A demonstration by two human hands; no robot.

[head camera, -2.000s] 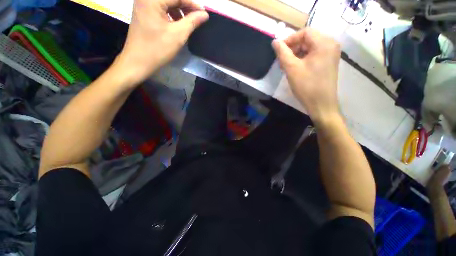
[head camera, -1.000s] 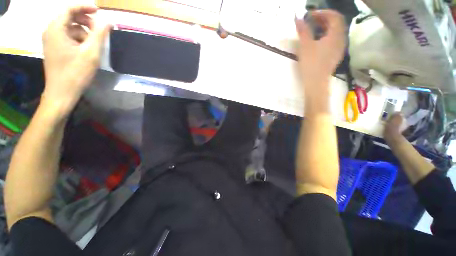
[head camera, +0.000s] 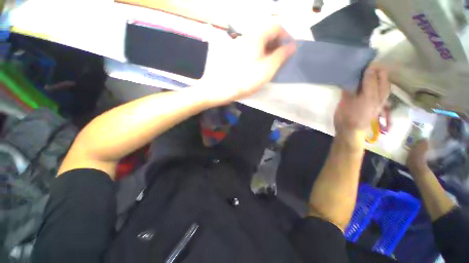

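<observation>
A grey fabric piece (head camera: 324, 64) is stretched between my hands over the white table. My left hand (head camera: 257, 64) grips its left end between thumb and fingers. My right hand (head camera: 362, 100) is at its right end, with dark fabric at the fingertips. The clear template (head camera: 167, 31) with a pink upper edge lies on the table at left, with a black fabric piece (head camera: 165, 52) on it. No hand touches the template. Dark cut pieces (head camera: 347, 24) lie behind the grey piece, against the machine base.
The cream sewing machine head (head camera: 427, 36) is at right. Scissors (head camera: 373, 129) with yellow and red handles lie beside my right wrist, partly hidden. A tan guide strip (head camera: 169, 10) is at the back. Another person's hand (head camera: 417, 154) is at far right, above a blue basket (head camera: 383, 213).
The template with black fabric was let go and lies on the table. My right hand reached to the dark pile, then came back nearer. My left hand moved right; both now hold a grey piece.
</observation>
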